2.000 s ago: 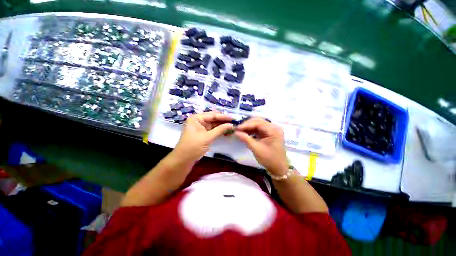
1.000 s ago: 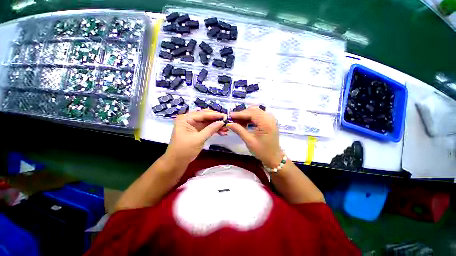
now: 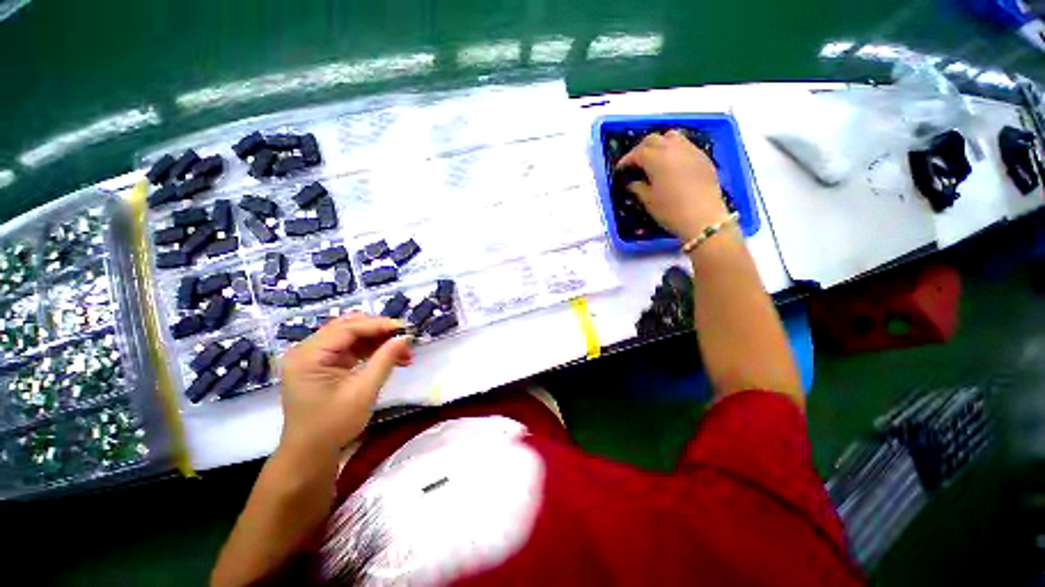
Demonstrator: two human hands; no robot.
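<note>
My left hand [image 3: 335, 378] is over the front edge of the clear blister tray [image 3: 487, 235], thumb and forefinger pinching a tiny piece [image 3: 403, 334], too small to make out. My right hand [image 3: 678, 184] is over the blue plastic bin [image 3: 745, 189], its fingertips down among the black plastic housings [image 3: 633, 218]; whether it grips one is hidden. Assembled black units [image 3: 284, 155] lie in groups in the left cells of the blister tray, and one group sits just beyond my left fingertips.
The parts tray of green and silver boards [image 3: 69, 355] is at the left, beside yellow tape [image 3: 160, 333]. A black crumpled item [image 3: 667, 304] lies below the bin. A clear plastic bag [image 3: 808, 155] and black coils [image 3: 942, 170] are at the right. The green belt [image 3: 378, 40] runs behind.
My hands were together at the tray's front; my right hand has moved right into the blue bin, while my left still pinches a small piece. The view has swung right.
</note>
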